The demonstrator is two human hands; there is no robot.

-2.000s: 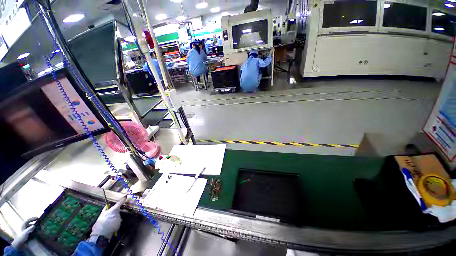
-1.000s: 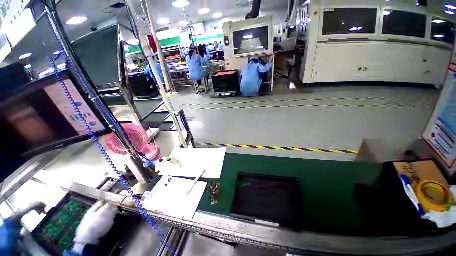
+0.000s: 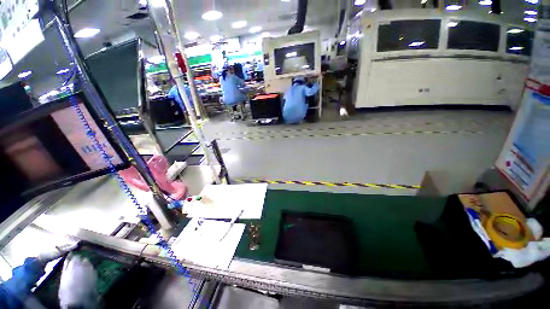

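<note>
A black solder pallet (image 3: 134, 261) with green circuit boards (image 3: 107, 271) lies on the conveyor at the lower left, cut off by the bottom edge. My right hand (image 3: 78, 282), in a white glove, is blurred over the left part of the boards and hides some of them. My left hand (image 3: 59, 250), also gloved, is at the pallet's far left corner; its fingers are too blurred to read. Whether either hand grips anything does not show.
Conveyor rail (image 3: 289, 279) runs across the front. A green mat (image 3: 386, 232) bears papers (image 3: 208, 242), small metal parts (image 3: 254, 236) and a black shallow tray (image 3: 315, 241). Yellow tape roll (image 3: 506, 230) lies at right. Blue coiled cord (image 3: 135, 202) hangs over the conveyor; a monitor (image 3: 54, 148) stands left.
My right hand has moved left over the boards. My left hand has moved from the pallet's left side to its far corner. The view has shifted slightly.
</note>
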